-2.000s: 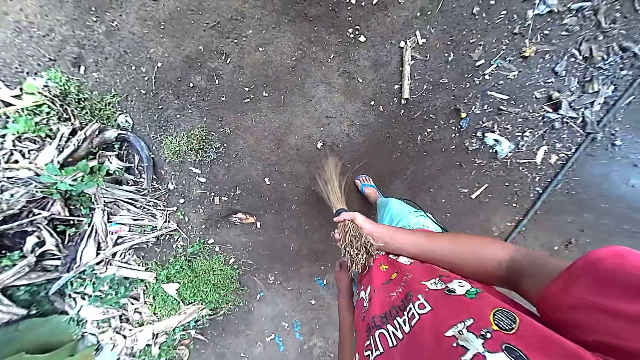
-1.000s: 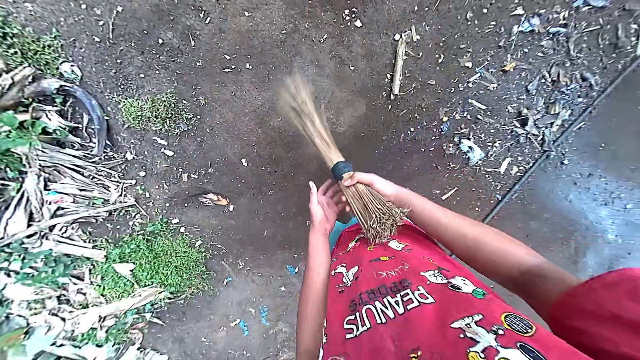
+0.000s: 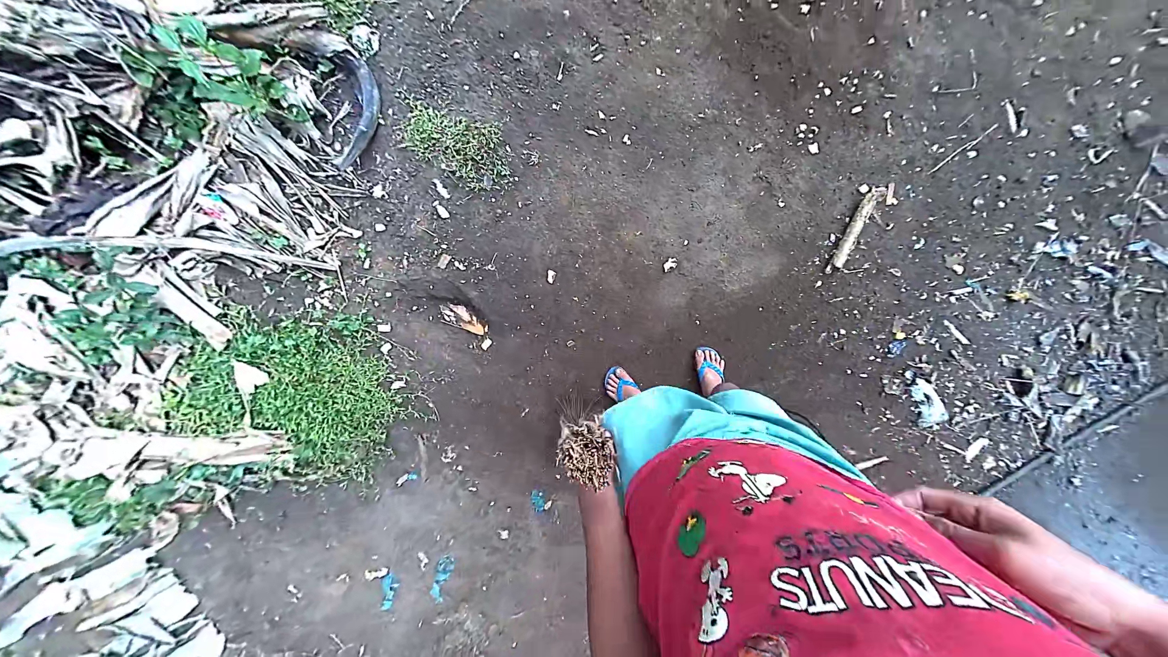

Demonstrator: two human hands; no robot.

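Note:
The stick broom [image 3: 587, 452] is at the end of my left forearm, beside the turquoise shorts [image 3: 730, 415]. Its bundled butt end faces up at me, and a few fine bristle tips show past it. This bundle hides my left hand, which grips the broom. My right hand [image 3: 981, 525] is by the right side of the red printed shirt [image 3: 821, 538], its fingers loosely bent and apart, with no object seen in it. The shirt's edge partly covers the fingertips.
Bare dirt [image 3: 639, 210] lies around my feet in blue flip-flops [image 3: 709, 367]. Dry leaves and stalks [image 3: 182, 201] are heaped at left, near grass [image 3: 310, 392] and a dark curved piece [image 3: 365, 109]. A short stick [image 3: 856, 228] and scattered litter [image 3: 929, 401] lie at right, beside a concrete edge [image 3: 1077, 438].
The broom has passed from my right hand to my left, which was open beside it one second ago. My right hand has moved away to the right. Both feet now show.

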